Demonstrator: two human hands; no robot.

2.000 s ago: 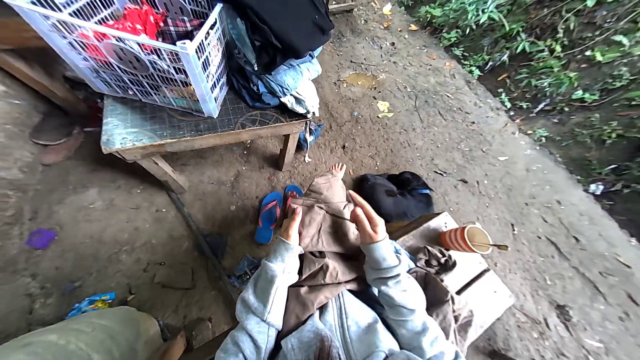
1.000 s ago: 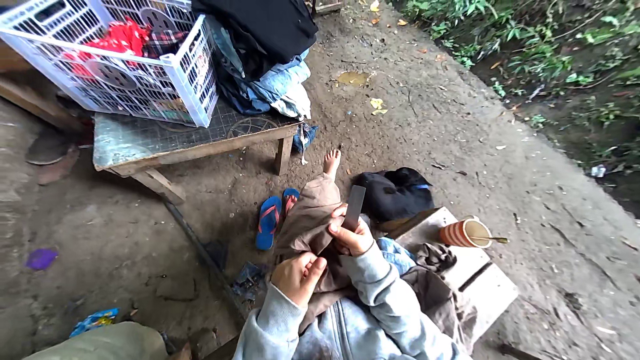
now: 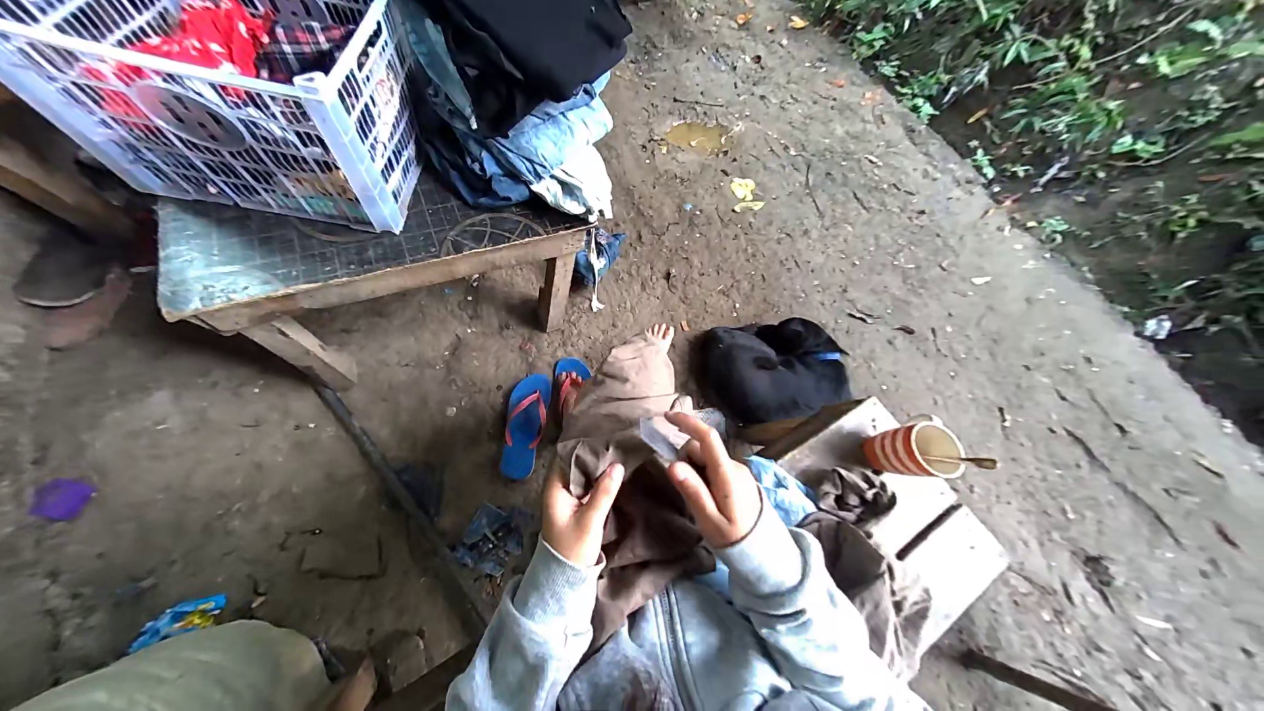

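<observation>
Brown cloth (image 3: 632, 415) lies over my lap and outstretched leg, with a bare foot showing past its far end. My left hand (image 3: 581, 513) pinches a fold of this cloth between thumb and fingers. On the other side, my right hand (image 3: 713, 481) holds a small, flat, partly see-through piece (image 3: 664, 437) by its fingertips, just above the cloth. What the piece is cannot be told.
A white plastic crate (image 3: 247, 128) of clothes and a clothes pile (image 3: 513, 99) stand on a low wooden table (image 3: 395, 276). Blue flip-flops (image 3: 523, 425), a curled black dog (image 3: 775, 370) and a wooden bench (image 3: 948, 563) with a striped cup (image 3: 894, 449) are near my legs.
The hands were together one second ago, the right one holding a dark flat piece upright. Now they are apart, the left on the cloth and the right with the piece tilted low over it.
</observation>
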